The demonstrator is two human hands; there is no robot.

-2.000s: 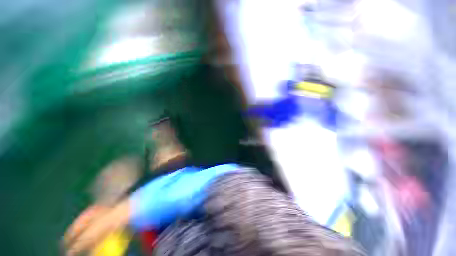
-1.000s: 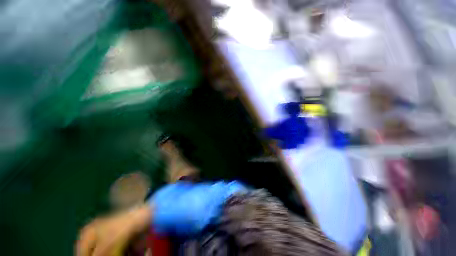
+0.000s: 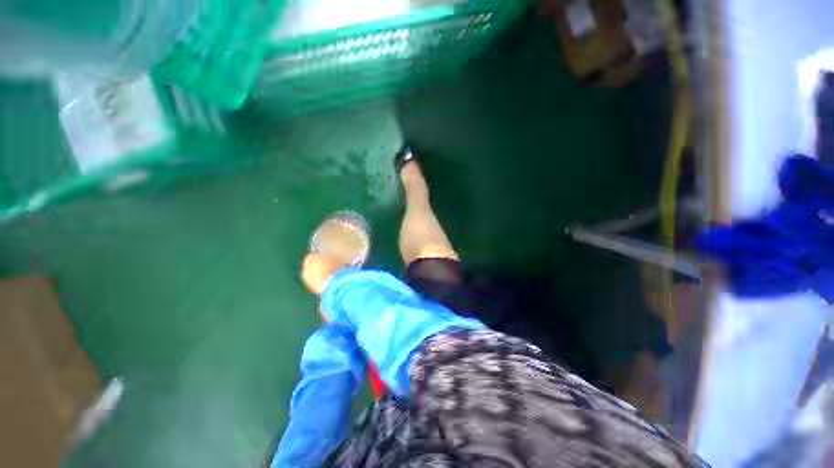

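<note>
Blurred view down past my patterned clothing. My right hand, at the end of a blue sleeve, is small and blurred beside a round beige thing with a pale, glinting rim. I cannot tell whether the hand holds it or what it is. A second blue sleeve lies lower left; my left hand is mostly hidden near where the sleeves meet, with only a small skin patch visible. A small red patch shows between the sleeves. No jar or cloth can be made out in either hand.
A bare leg and dark shoe are on the green floor. Green crates stand at the top, brown cardboard at left. At right are a pale bench, dark blue material, a metal bar and yellow hose-like line.
The view has swung and is less blurred. The bench and blue material now sit farther right, my arms farther right and the hand higher. The yellow seen by the hand earlier no longer shows.
</note>
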